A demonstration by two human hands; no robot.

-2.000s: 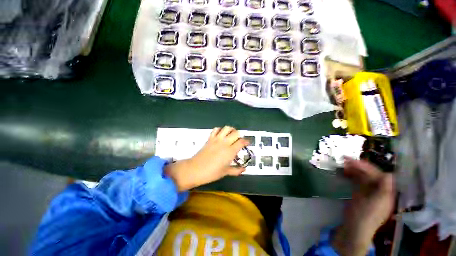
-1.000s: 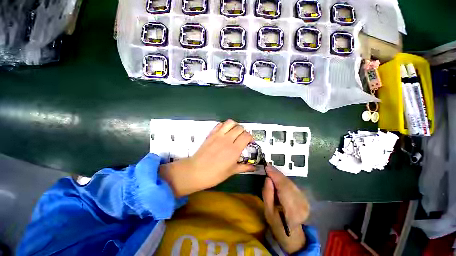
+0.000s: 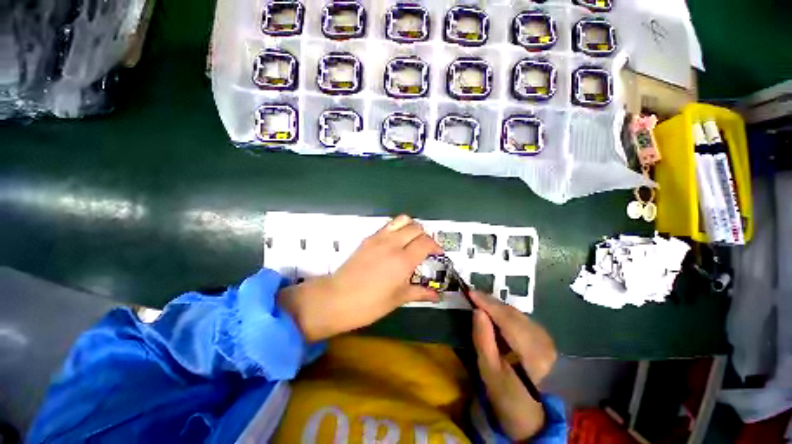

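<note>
My left hand [image 3: 369,275] holds a small dark-rimmed watch housing [image 3: 432,273] between thumb and fingers, over the white die-cut sheet [image 3: 287,251]. My right hand [image 3: 512,355] holds dark tweezers [image 3: 524,380] like a pen. Their tip is at the right edge of the housing; whether it touches cannot be told. The right part of the sheet shows square openings. The part of the sheet under my left hand is hidden.
A white translucent tray [image 3: 556,130] with rows of housings lies at the back. Loose white liners [image 3: 632,270] are heaped right of the sheet. A yellow bin [image 3: 680,180] with markers and a pinkish charm [image 3: 643,140] stand at the right. A film-wrapped pile [image 3: 61,56] is at the back left.
My right hand has come from the liner heap to the housing with the tweezers. Since one second ago it has moved slightly right and down. My left hand keeps holding the housing.
</note>
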